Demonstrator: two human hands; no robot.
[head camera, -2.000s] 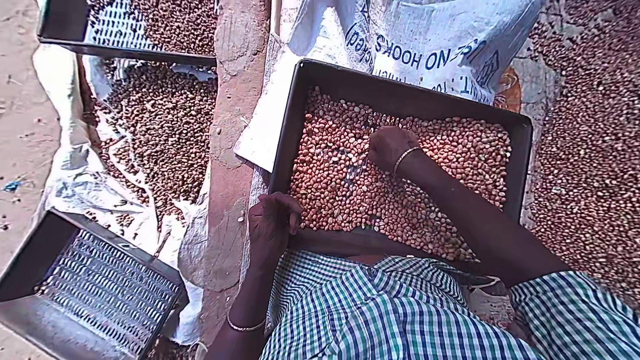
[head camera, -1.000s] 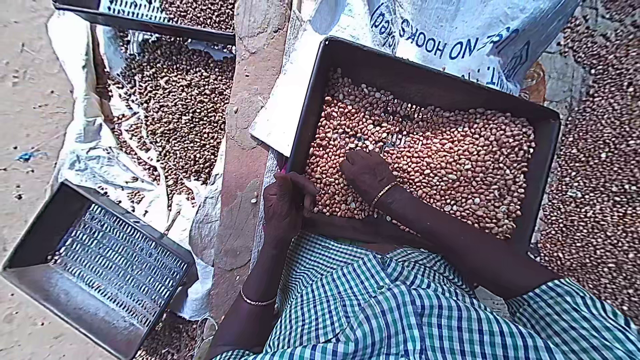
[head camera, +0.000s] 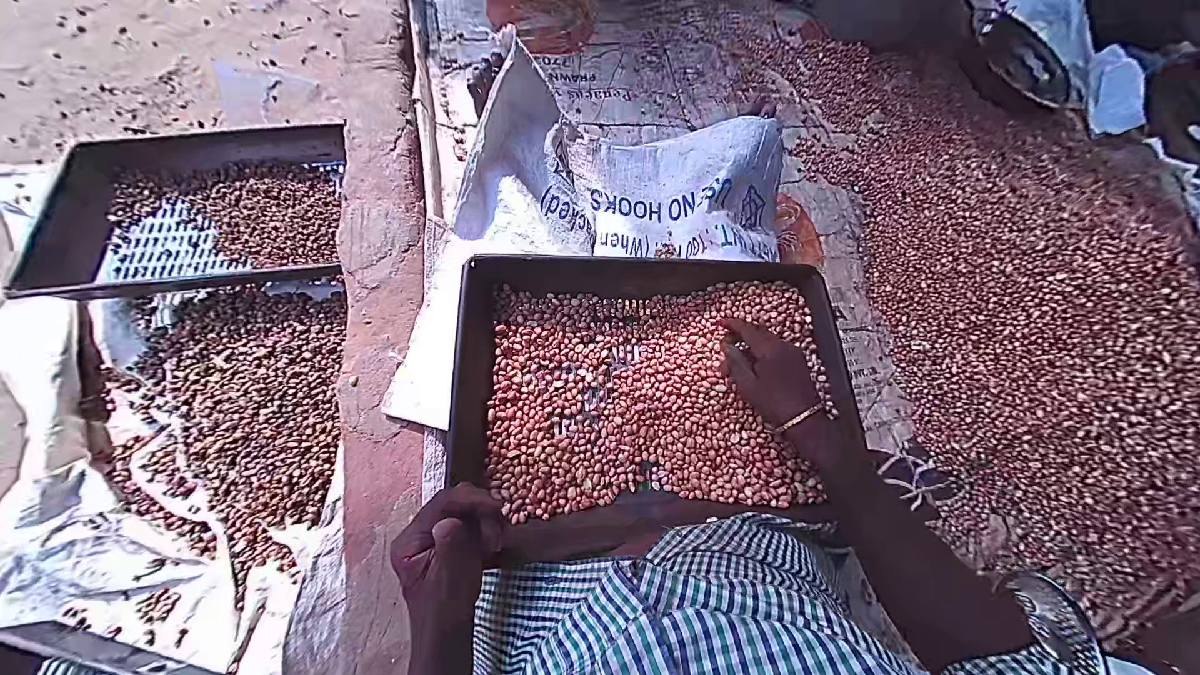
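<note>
A dark rectangular sieve tray (head camera: 471, 375) with a slotted base rests across the lap, holding a layer of reddish-brown shelled nuts (head camera: 656, 412), likely peanuts. Slots of the base show through thin spots left of the middle. My left hand (head camera: 450, 539) grips the tray's near left corner, thumb over the rim. My right hand (head camera: 771, 370), with a bangle at the wrist, is over the nuts at the right part of the tray, fingers apart and touching or just above them; whether a nut is between the fingertips cannot be told.
A white printed sack (head camera: 675, 187) lies beyond the tray. A wide heap of nuts (head camera: 1041, 328) covers the ground at right. To the left, past a low reddish ledge (head camera: 380, 375), another sieve tray (head camera: 75, 225) holds darker nuts above a pile (head camera: 253, 403) on white sacking.
My right hand has moved from the left-middle of the tray to its right part, and its fingers have spread. My left hand stays at the near left corner. The view has shifted.
</note>
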